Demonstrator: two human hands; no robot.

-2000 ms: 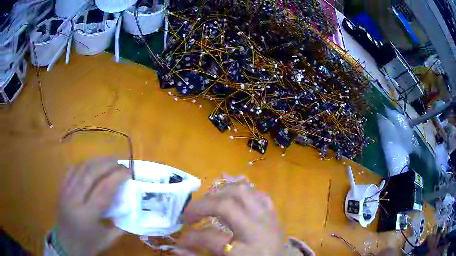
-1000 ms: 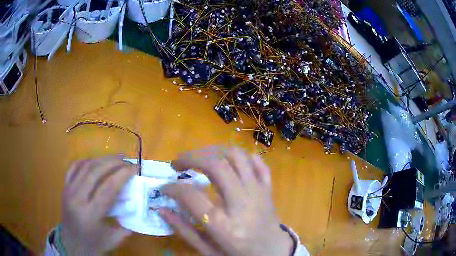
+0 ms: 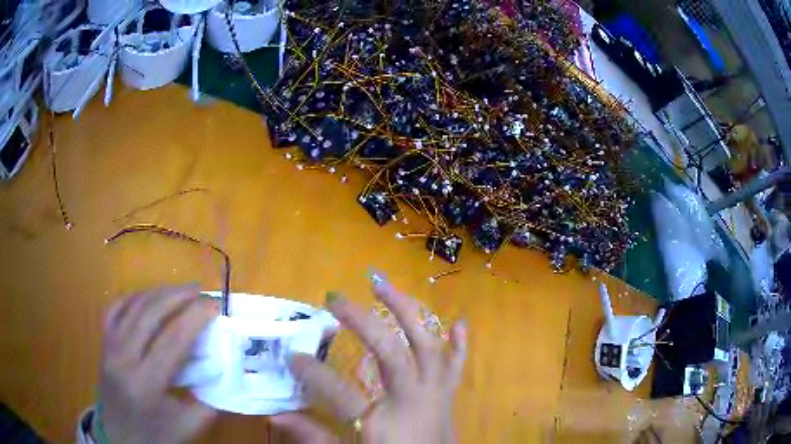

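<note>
The white camera housing lies on its side low in the view, its openings facing up. A thin dark lead comes out of its top edge and curves left over the table. My left hand grips the housing's left end; it is slightly blurred. My right hand is at the housing's right side, fingers spread over a pile of small translucent parts. Its blurred thumb overlaps the housing's face; I cannot tell if it touches. No part shows between its fingers.
A large dark heap of wired camera modules fills the back middle. White camera bodies stand at the back left. A twin-antenna camera is at the right beside a black box. Clear bags lie behind it on the green mat.
My right hand has drawn back from the housing's opening, moved lower and spread its fingers, uncovering more of the face. My left hand still holds the housing. The whole view has shifted slightly.
</note>
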